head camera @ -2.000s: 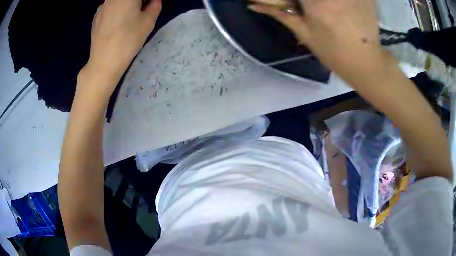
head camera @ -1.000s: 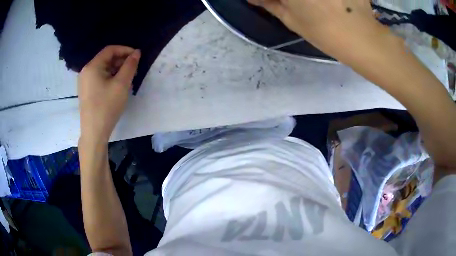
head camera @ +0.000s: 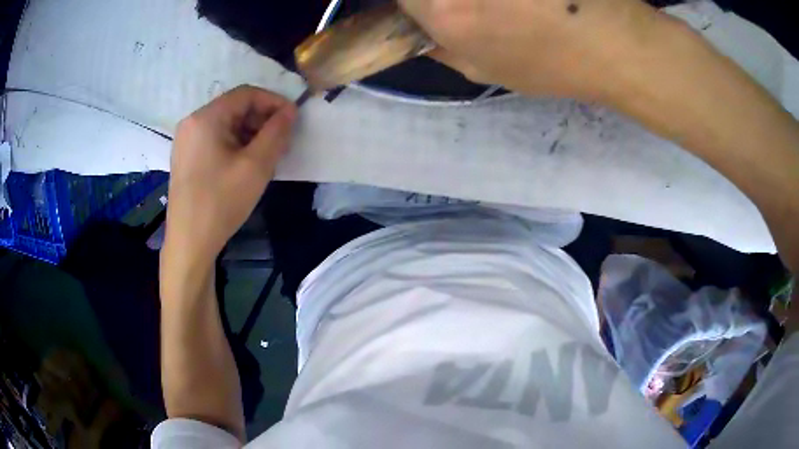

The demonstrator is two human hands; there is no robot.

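My right hand, cut off by the top edge, is closed on the electric iron's pale wooden handle. The iron's dark plate with its silver rim lies on the white table cover, partly hidden by the handle and hand. My left hand pinches a thin dark tape just left of the iron; the same tape trails left across the cover. The black cut piece lies at the top, beyond my left hand, partly hidden by the iron and its handle.
A clear plastic bag hangs at the table's front edge. Blue crates stand below left. A plastic-lined scrap bin is below right. Dark lint specks dot the cover. The green floor shows below.
The view has shifted. The iron has come left, its handle now close to my left hand. Less of the black fabric shows, and it sits higher. The tape trails from my left hand.
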